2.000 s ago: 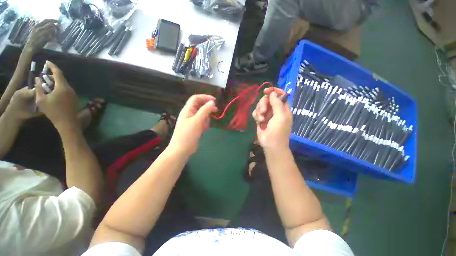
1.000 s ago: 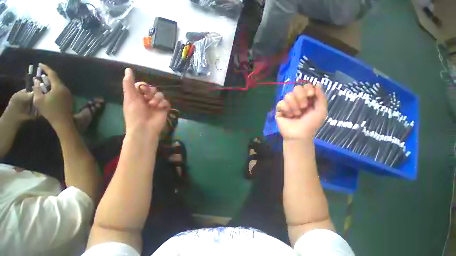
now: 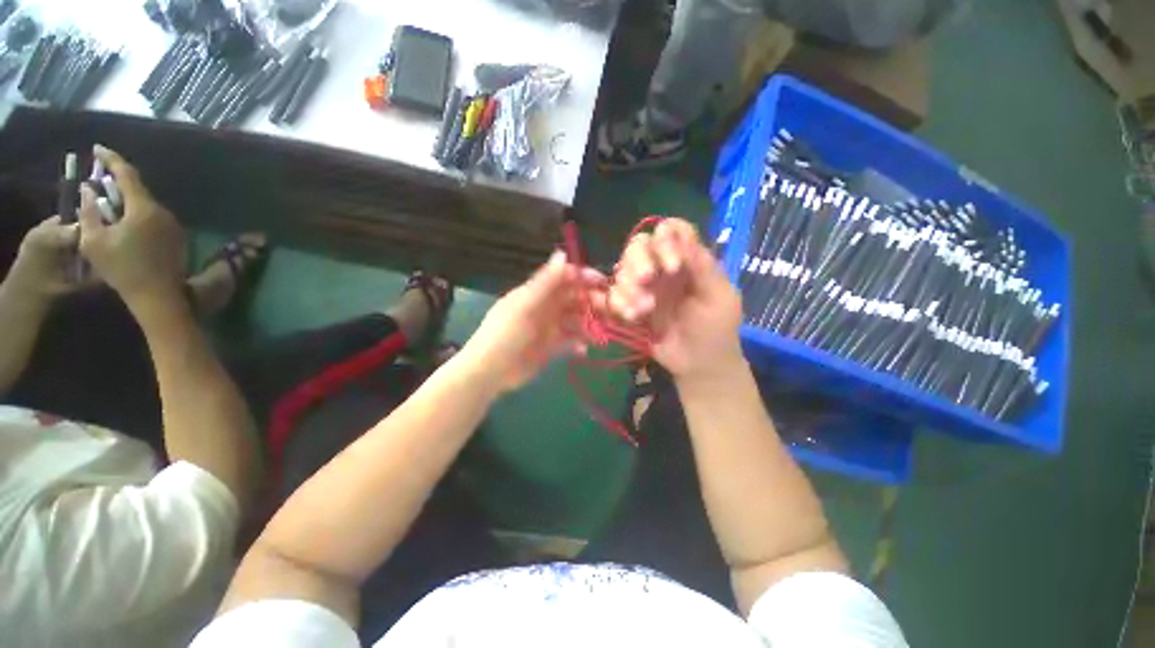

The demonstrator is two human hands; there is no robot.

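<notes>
A thin red lead wire (image 3: 604, 333) lies in loose loops between my two hands, and part of it hangs below them. My left hand (image 3: 538, 317) has its fingers on the left side of the loops. My right hand (image 3: 671, 289) has curled fingers around the wire at the right, with a small red loop above them. The hands are close together above my lap, and both are slightly blurred. The wire ends cannot be made out.
A blue crate (image 3: 1054, 380) of black rods with white ends stands at right. The white table (image 3: 367, 139) holds black tubes, a dark screen device (image 3: 419, 68), an orange part (image 3: 376, 90) and a clear bag (image 3: 513, 120). A neighbouring person's hands (image 3: 108, 228) hold rods at left.
My hands first moved apart, stretching the red wire between them. They have now come back together, and the wire is slack and looped.
</notes>
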